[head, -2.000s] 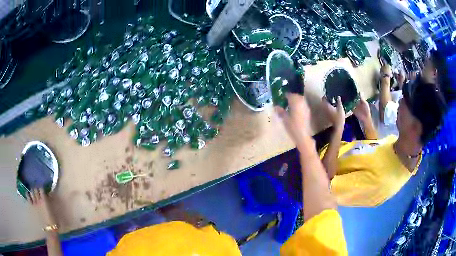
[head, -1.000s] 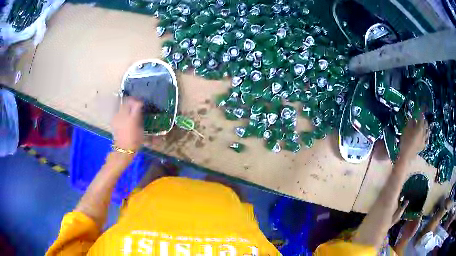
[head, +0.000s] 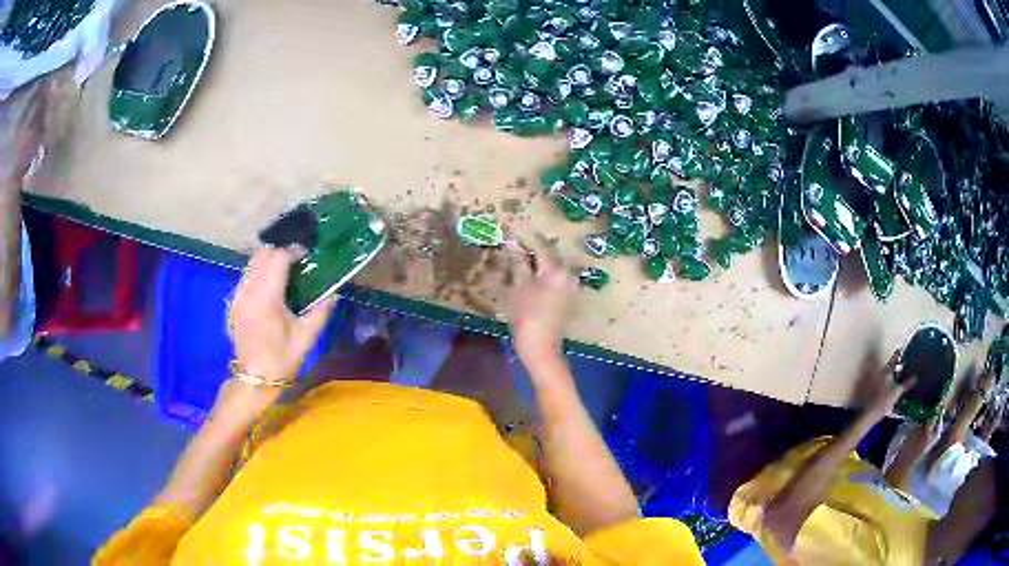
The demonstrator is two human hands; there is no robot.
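Observation:
My left hand (head: 269, 315) holds a green slipper-like piece (head: 337, 245) with a white edge, tilted, over the front edge of the cardboard. My right hand (head: 540, 296) is at the pale stick beside the small bright-green tub (head: 480, 230); its fingers are blurred, and whether they grip the stick cannot be told. Brown spots surround the tub. A big loose pile of small green logo patches (head: 620, 122) lies behind and to the right. One loose patch (head: 594, 278) lies just right of my right hand.
Another slipper-like piece (head: 163, 69) lies at the back left of the cardboard (head: 299, 100). Stacked slippers (head: 811, 265) lie at the right under a grey metal bar (head: 896, 86). A person in a yellow shirt (head: 824, 514) works at the lower right. Blue and red bins (head: 94, 273) stand below the table.
My left hand now holds up a slipper piece nearer the front edge. My right hand has come from the stacked slippers to the green tub. One slipper piece now shows at the back left.

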